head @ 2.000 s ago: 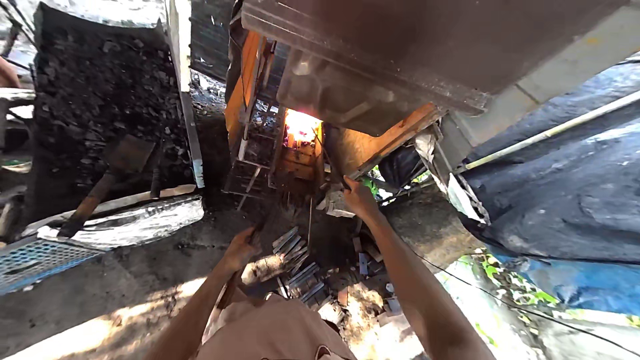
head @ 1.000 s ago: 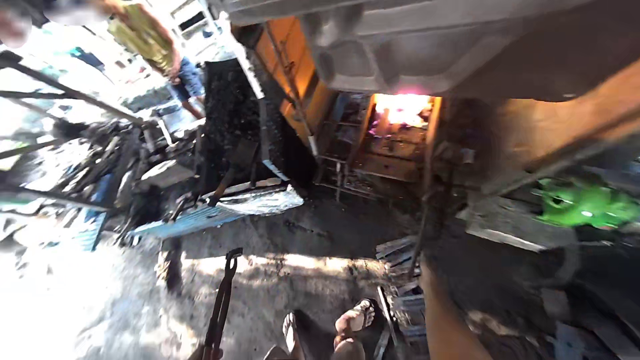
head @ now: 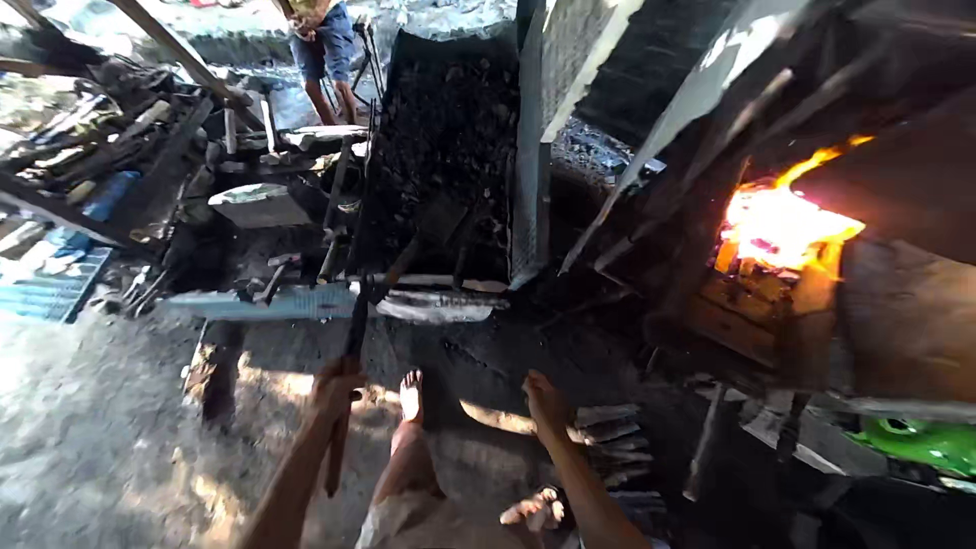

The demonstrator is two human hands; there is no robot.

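My left hand (head: pixel 335 390) is closed around a pair of long dark metal tongs (head: pixel 357 335), which point up and away, with their handle end below the hand. The tips overlap the dark charcoal bin, so their jaws are hard to make out. My right hand (head: pixel 543 398) is held out over the ground with its fingers curled, and no object shows in it. To its right, a fire (head: pixel 789 225) burns brightly in a forge hearth. Several metal bars (head: pixel 610 435) lie side by side on the ground beside my right forearm.
A charcoal bin (head: pixel 450 114) with a shovel (head: pixel 441 217) in it stands ahead, edged by a corrugated sheet (head: pixel 267 303). Scrap wood (head: pixel 145 122) is piled at left. A person (head: pixel 324 53) stands beyond. A green object (head: pixel 915 442) sits at right below the forge.
The view has swung left, away from the forge. My right hand, on a rod by the fire two seconds ago, is now off it. The tongs in my left hand have been raised toward the bin.
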